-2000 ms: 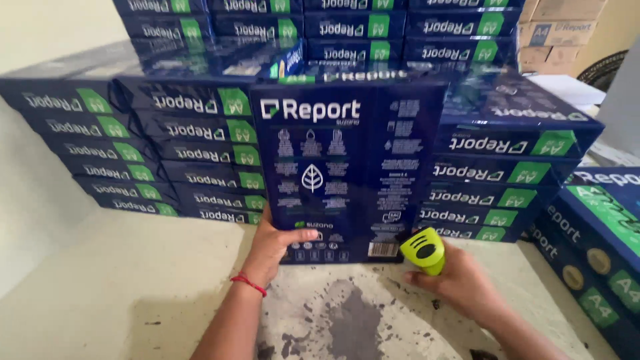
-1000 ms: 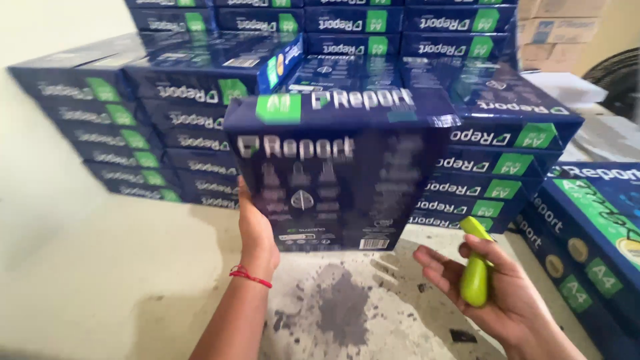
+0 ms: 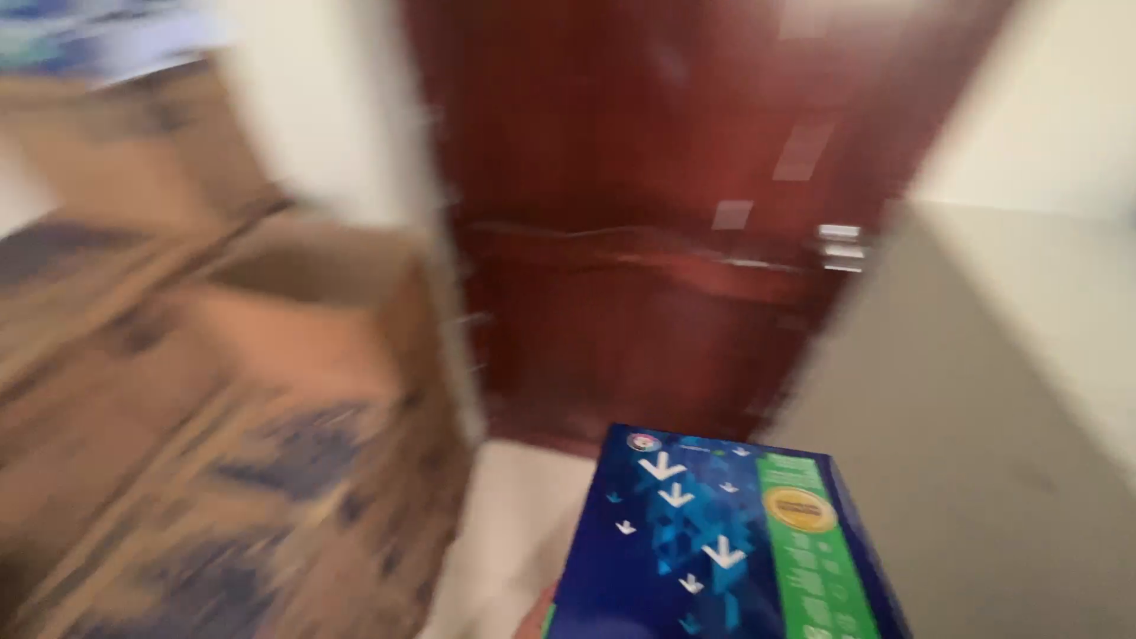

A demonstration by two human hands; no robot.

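A blue and green wrapped ream of A4 paper [image 3: 692,541] is held up at the lower middle of the view, its printed face with white arrows and a round gold badge turned up. A small part of my left hand [image 3: 534,619] shows at the ream's lower left edge, gripping it; the rest is hidden or out of the frame. My right hand is not in view, nor is the yellow-green cutter.
Brown cardboard boxes [image 3: 311,328], blurred, are stacked at the left, one with an open top. Beyond the ream stands a dark red door [image 3: 621,337] with a metal handle [image 3: 841,248]. Pale floor [image 3: 510,515] shows between boxes and door; a pale wall is at the right.
The view has swung away from the stacked reams to a door and boxes. The ream that stood upright on the table one second ago is out of view or is the one held; I cannot tell.
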